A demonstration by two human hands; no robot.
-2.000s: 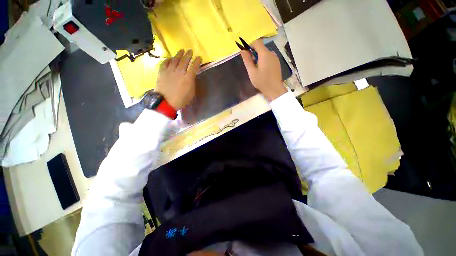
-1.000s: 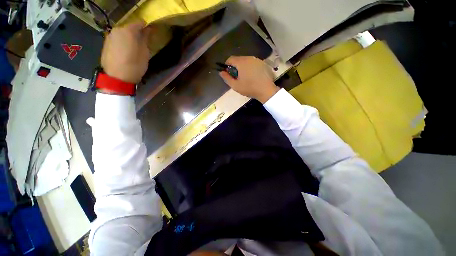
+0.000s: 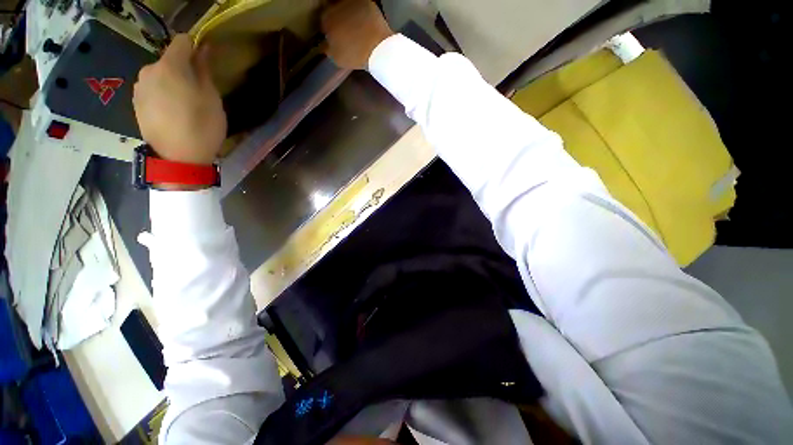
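A yellow panel (image 3: 248, 24) is lifted at the top, beside the sewing machine head, with a dark underside showing below its edge. My left hand (image 3: 181, 109), with a red-strapped watch at the wrist, is closed on the panel's left edge. My right hand (image 3: 355, 33) is at the top centre by the panel's right part; its fingers are bent and partly hidden, and its hold cannot be made out. The snips do not show. The shiny metal bed plate (image 3: 326, 161) lies in front of both hands.
The sewing machine head (image 3: 100, 83) is at upper left. Loose grey-white sheets (image 3: 83, 269) and a smartphone (image 3: 143, 348) lie at left. Pale sheets (image 3: 513, 30) are stacked at upper right. Folded yellow panels (image 3: 639, 148) hang at right. A pale table edge (image 3: 287, 265) borders my lap.
The yellow panel has been lifted off the plate by my left hand. My right hand, with the snips visible earlier, has moved up and left to the panel. The view has turned.
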